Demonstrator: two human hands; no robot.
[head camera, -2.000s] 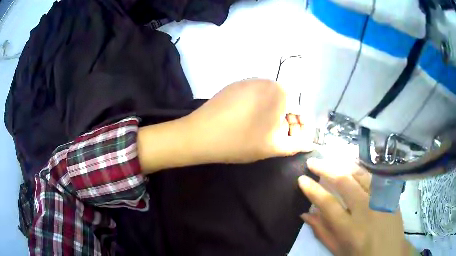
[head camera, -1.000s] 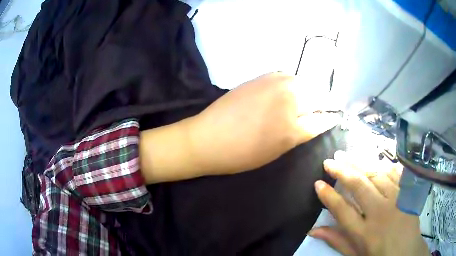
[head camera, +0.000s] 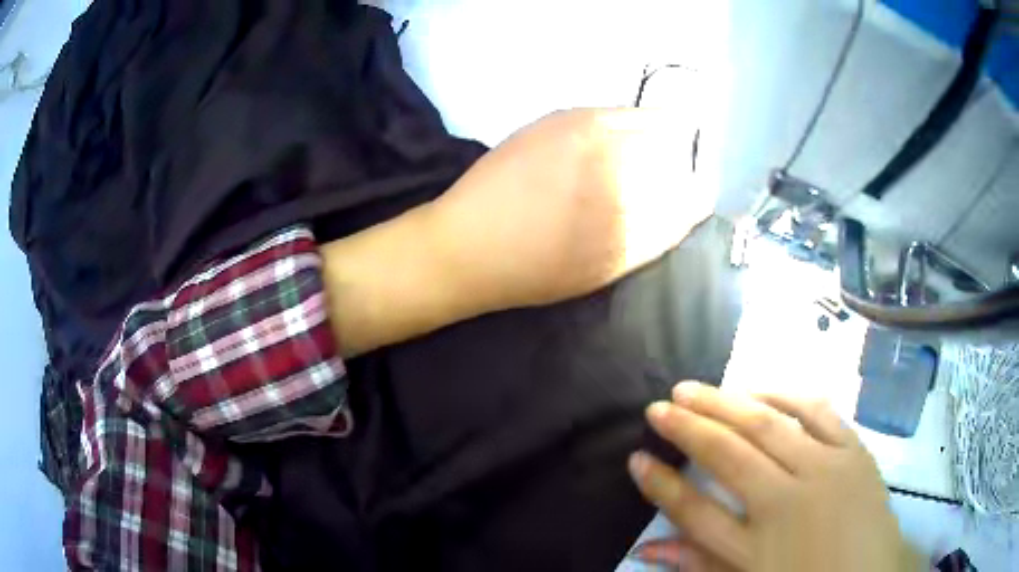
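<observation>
A dark garment panel (head camera: 481, 413) covers the left and centre in soft folds, its right edge running to the presser foot (head camera: 742, 240). My left hand (head camera: 570, 207) lies on the cloth beside the foot, back of the hand up; its fingers are washed out by the lamp glare and cannot be made out. My right hand (head camera: 771, 480) is at the lower right, fingers spread, fingertips at the cloth's right edge. Whether it pinches the cloth is hard to tell. The needle itself is not clear.
The white sewing machine head (head camera: 905, 123) with a blue stripe fills the upper right. A translucent blue-grey block (head camera: 896, 385) sits beside the foot. A bundle of white loop tapes (head camera: 986, 430) lies at the right edge. Glare hides the bed behind my left hand.
My right hand has moved down and left, away from the foot, to the cloth's edge. My left hand sits slightly higher in the picture. More cloth shows between the hands.
</observation>
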